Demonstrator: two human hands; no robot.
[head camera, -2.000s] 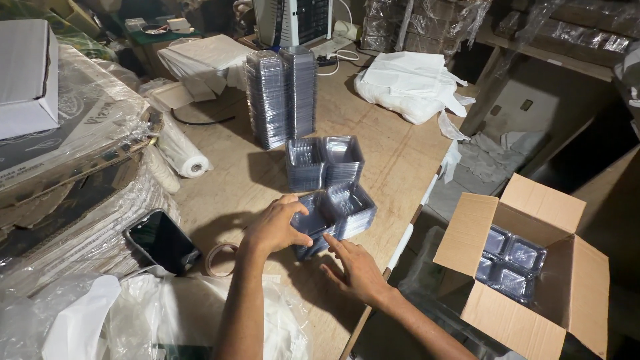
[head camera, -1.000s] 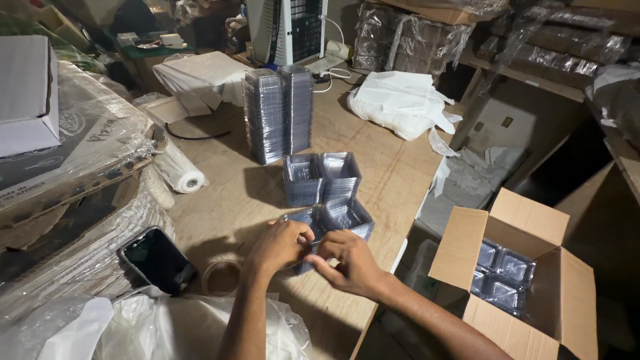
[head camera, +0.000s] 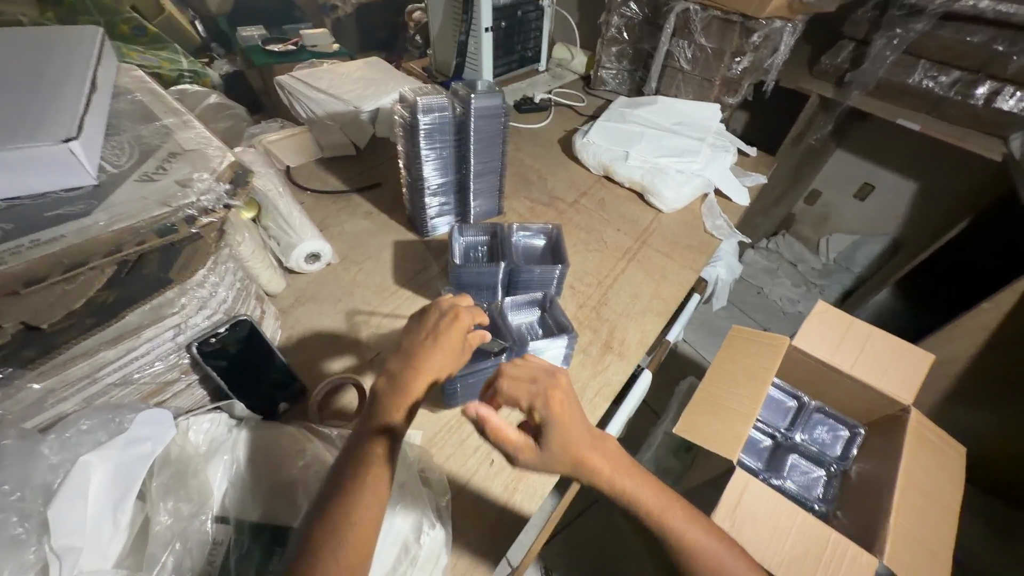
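Note:
Short stacks of clear plastic trays stand close together on the plywood table. My left hand rests on the near left stack, its fingers bent over the rim; whether it grips a tray cannot be told. Just to the right and nearer me is my right hand, its fingers curled and thumb apart, with nothing visible in it. Behind the short stacks rise two tall stacks of nested plastic containers. An open cardboard box at the lower right holds more plastic trays.
A smartphone and a roll of tape lie left of my hands. Plastic bags cover the near left corner. Wrapped cardboard is piled at left, beside a plastic roll. White bags lie at the table's far right.
My right hand has moved off the near left stack, toward me, since one second ago. My left hand stays at that stack.

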